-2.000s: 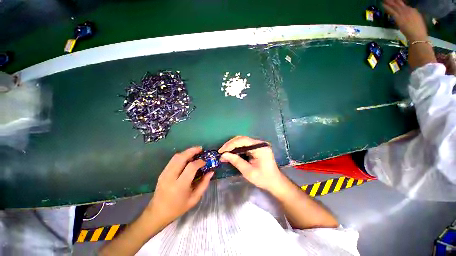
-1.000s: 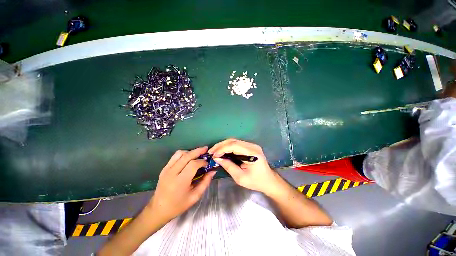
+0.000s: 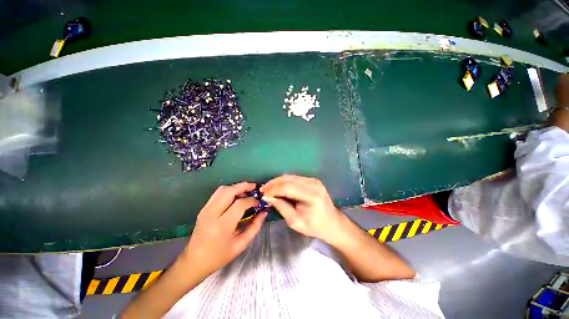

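My left hand (image 3: 226, 219) holds a small dark blue electronic unit (image 3: 259, 202) near the bench's front edge, with a bit of yellow showing under the fingers. My right hand (image 3: 304, 202) meets it from the right, thumb and fingertips closed at the unit; whether they pinch a tiny part is hidden. The black tool is not visible now. A big pile of dark leaded components (image 3: 201, 121) lies on the green bench beyond my left hand. A small pile of pale pieces (image 3: 302, 103) lies to its right.
A white rail (image 3: 249, 45) divides the bench from the green conveyor (image 3: 262, 15). A unit (image 3: 76, 28) sits on the belt at left. Several units (image 3: 500, 82) and a pale strip (image 3: 536, 89) are at right, beside a neighbour's white sleeve (image 3: 543, 168). Clear plastic (image 3: 28, 128) is at left.
The black tool seen in my right hand is no longer visible. My hands stay together at the unit. The belt unit at left has shifted left. The neighbour's arm left the belt units and is now at the right edge.
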